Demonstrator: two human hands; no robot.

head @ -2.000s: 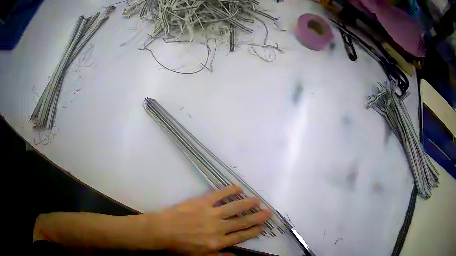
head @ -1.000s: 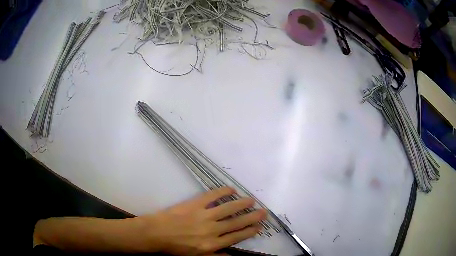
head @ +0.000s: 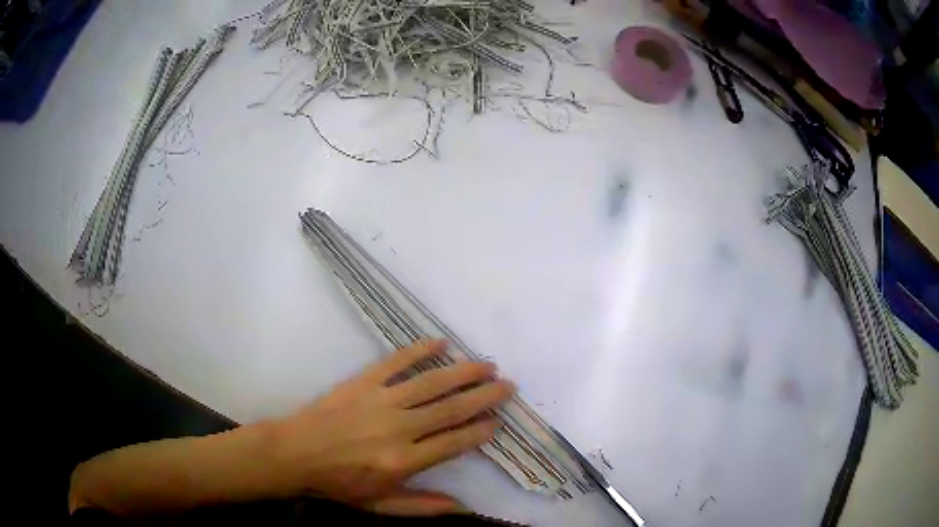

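Observation:
Long thin grey-white fabric strips [head: 355, 270] lie side by side, slanting from the table's centre to the lower right. My left hand [head: 402, 427] lies flat across them, palm down, fingers slightly spread, pressing them on the table. The strips' lower ends show past my fingers. A silver shears blade [head: 618, 502] comes in from the bottom edge, close along the right side of the strips' lower ends. The handles are out of the picture. My right hand is not in view.
White curved-edge table [head: 515, 206]. A crossed bundle [head: 129, 170] lies left, a fanned bundle [head: 855, 293] at the right edge. A tangled offcut heap [head: 402, 41] is at the top. A pink roll [head: 652, 64], small black tool [head: 726, 91] and black-handled scissors [head: 822, 144] lie upper right.
My left hand has moved up and left along the strips, baring more of their lower ends. The view has shifted slightly. The blade still lies beside the strips.

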